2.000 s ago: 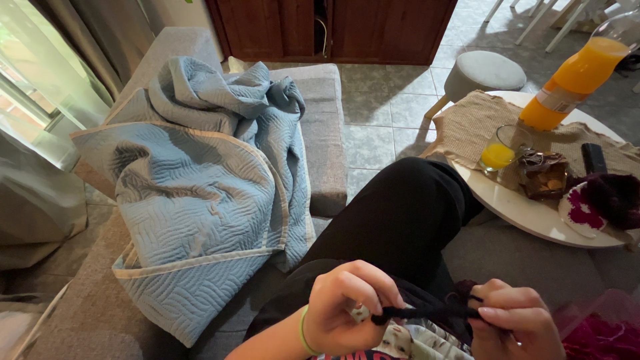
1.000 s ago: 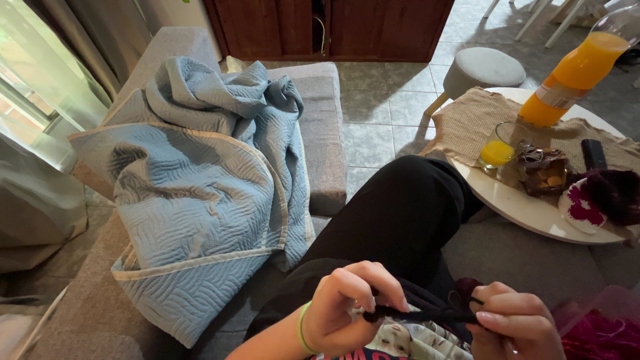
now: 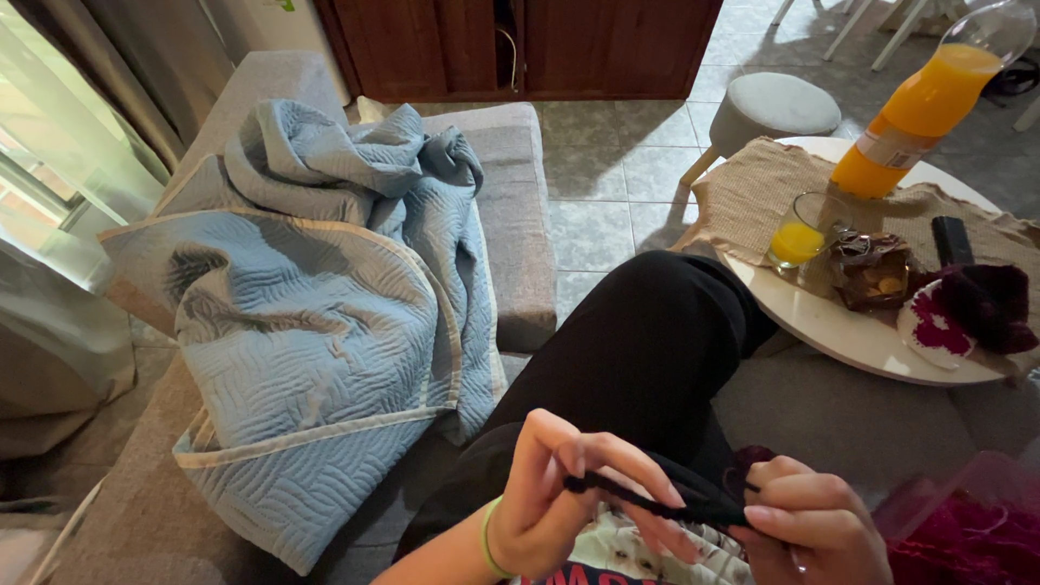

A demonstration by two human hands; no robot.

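At the lower centre, my left hand [image 3: 581, 496], with a green band on its wrist, pinches one end of a narrow black strip of knitted or cord-like material [image 3: 658, 502]. The strip runs slightly downward to my right hand [image 3: 812, 520], whose thumb and fingers grip its other end. A thin dark strand shows by the right fingers, and a dark burgundy bundle of yarn [image 3: 746, 467] lies just behind them. Both hands are above my lap, in front of a printed shirt [image 3: 642, 552]. Whether a hook or needle is inside the fingers cannot be seen.
A blue quilted cover [image 3: 309, 325] lies crumpled on the grey sofa [image 3: 512, 227] at left. At right, a round white table [image 3: 821, 337] bears an orange juice bottle [image 3: 918, 114], a glass [image 3: 800, 236] and yarn [image 3: 938, 325]. Behind it stands a grey stool [image 3: 780, 106].
The fingers of my left hand have shifted and spread out along the black strip. My right hand remains at its end of the strip.
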